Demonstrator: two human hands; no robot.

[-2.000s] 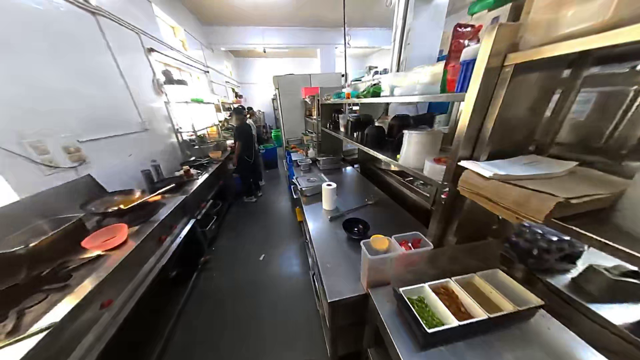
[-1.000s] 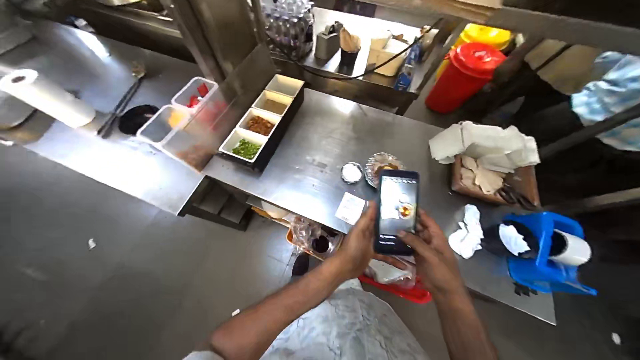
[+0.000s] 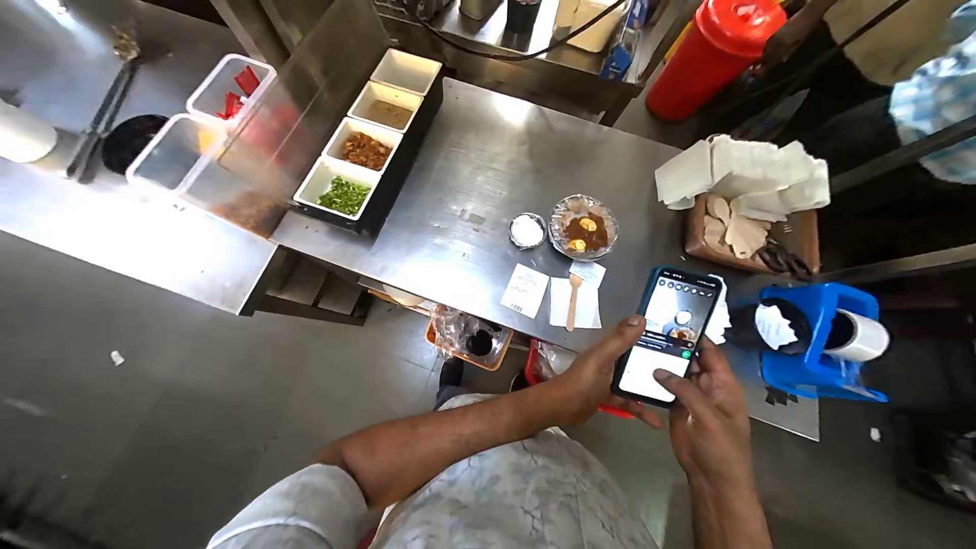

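My left hand [image 3: 602, 374] grips a smartphone [image 3: 662, 335] by its left edge. Around the phone's lower right side is my right hand [image 3: 709, 404], its thumb on the lit screen. Beyond the phone, on the steel counter, a plastic-wrapped bowl of brown curry with yellow pieces [image 3: 585, 229] stands beside a small wrapped cup of white food [image 3: 527, 230]. Nearer me lie a printed paper slip [image 3: 524, 290] and a wooden spoon [image 3: 573, 301] on a white napkin [image 3: 560, 305].
A black rack of white containers [image 3: 343, 194] holds chopped greens and other toppings. At right are a brown box [image 3: 804, 236] with wooden spoons and napkins, and a blue tape dispenser [image 3: 820, 343]. A red lidded container [image 3: 705, 65] stands behind. Part of another person shows at upper right.
The phone, still in both hands, has turned from nearly upright to a slant, and its screen shows a different layout. The view swung from the aisle down to the counter.
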